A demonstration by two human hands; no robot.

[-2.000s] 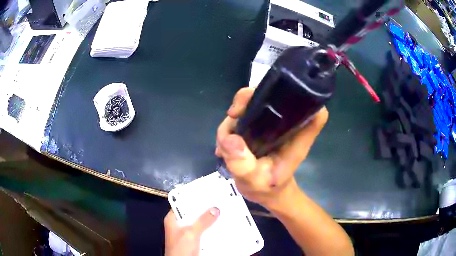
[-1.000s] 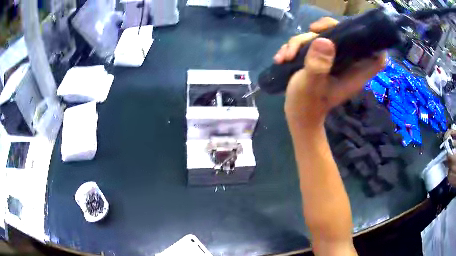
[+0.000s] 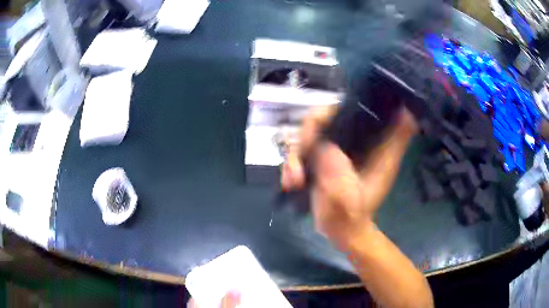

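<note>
My right hand (image 3: pixel 349 174) is closed around the black electric screwdriver (image 3: pixel 367 108), right of the screw feeder; both are blurred by motion. The tool's lower end points down and left, in front of the feeder; its bit cannot be made out. The white back cover (image 3: pixel 238 280) is at the bench's near edge, cut off by the bottom of the picture. My left hand (image 3: pixel 230 299) is mostly out of the picture; a blurred thumb lies on the cover. The white-and-grey screw feeder (image 3: pixel 265 144) stands mid-bench, its front partly hidden by my right hand.
A screw cup (image 3: pixel 115 197) stands at left. Stacked white covers (image 3: pixel 107 108) lie behind it. Instruction sheets (image 3: pixel 36 180) lie along the left edge. Black foam pads (image 3: pixel 460 174) and a blue heap (image 3: pixel 496 96) are at right. A white-and-black object (image 3: pixel 530 201) shows at the far right edge.
The screwdriver in my right hand has come down and left from beside the feeder's top to its front. More of the cover and part of my left hand now show. The view has shifted.
</note>
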